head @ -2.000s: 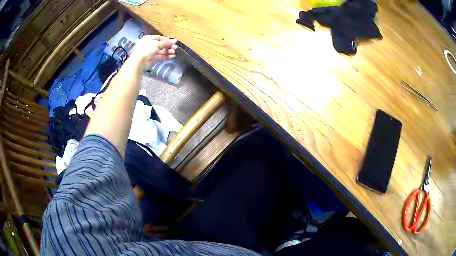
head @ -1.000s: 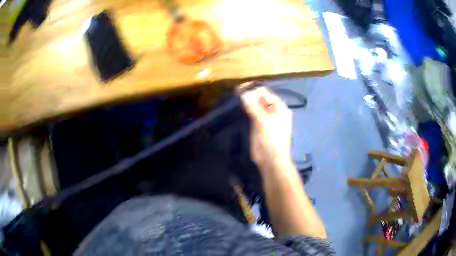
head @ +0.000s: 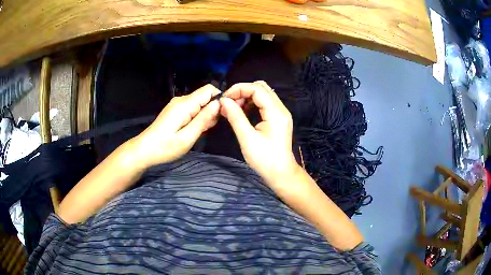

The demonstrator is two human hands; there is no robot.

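My left hand [head: 180,121] and my right hand [head: 261,121] meet over my lap, fingertips close together. Both pinch a small dark band end [head: 218,96] between thumb and fingers. Most of the end is hidden by the fingers. A long flat black band [head: 121,124] runs from behind my left hand to the left, towards draped black bands [head: 32,166] beside white cloth. A large pile of black cords [head: 334,123] hangs in tangled loops to the right of my right hand.
The thick wooden table [head: 242,15] spans the top, its edge beyond my hands. A bit of the orange scissor handles [head: 297,1] shows at the top rim. A wooden stool [head: 457,209] stands at right on the grey-blue floor [head: 401,139], near plastic-bagged goods.
My right hand has moved left from the table edge to over my lap. My left hand has come into view, and both now hold the band end together. The view has shifted.
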